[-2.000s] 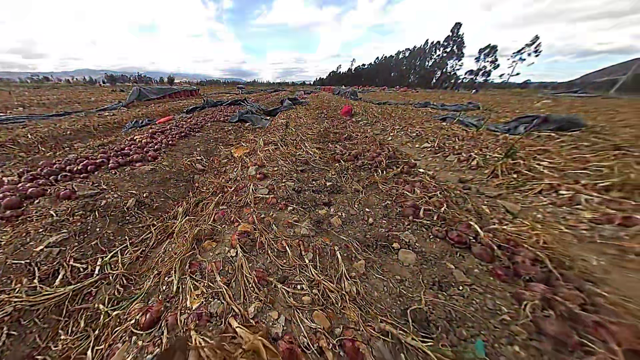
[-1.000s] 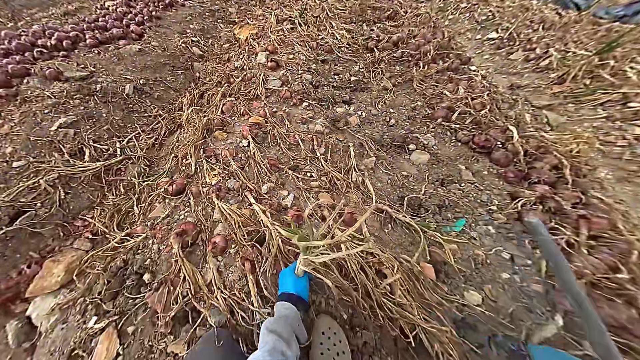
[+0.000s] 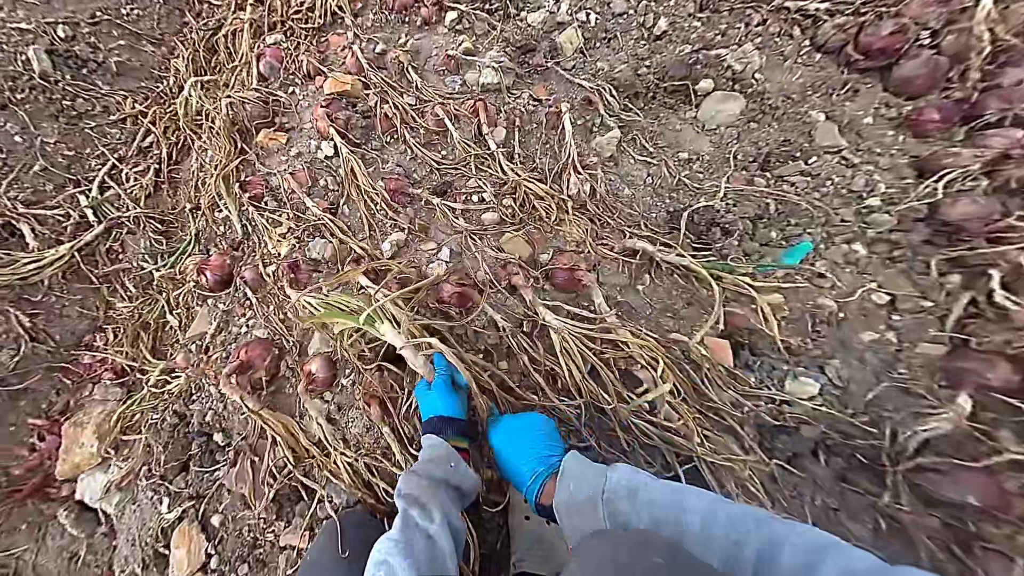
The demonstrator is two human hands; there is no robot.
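My left hand (image 3: 442,390), in a blue glove, grips the thick pale neck of an onion plant (image 3: 400,340) with some green leaf on it. Close beside it on the right is my right hand (image 3: 526,450), also blue-gloved, low among dry stalks; its fingers are hidden, so what it holds cannot be told. Red onions with dried tops lie around both hands: one onion (image 3: 319,373) to the left, another (image 3: 458,294) above and a third (image 3: 570,273) up to the right.
A heap of red onions (image 3: 918,74) runs along the right side. Stones (image 3: 721,109) are scattered in the soil, with larger rocks (image 3: 86,438) at lower left. A small teal scrap (image 3: 796,254) lies at right. My legs and one shoe (image 3: 534,538) are at the bottom edge.
The view has tilted far down from the open field. My right hand has come in beside my left, which was alone at the stalks one second ago. The pole-like thing at right is out of view.
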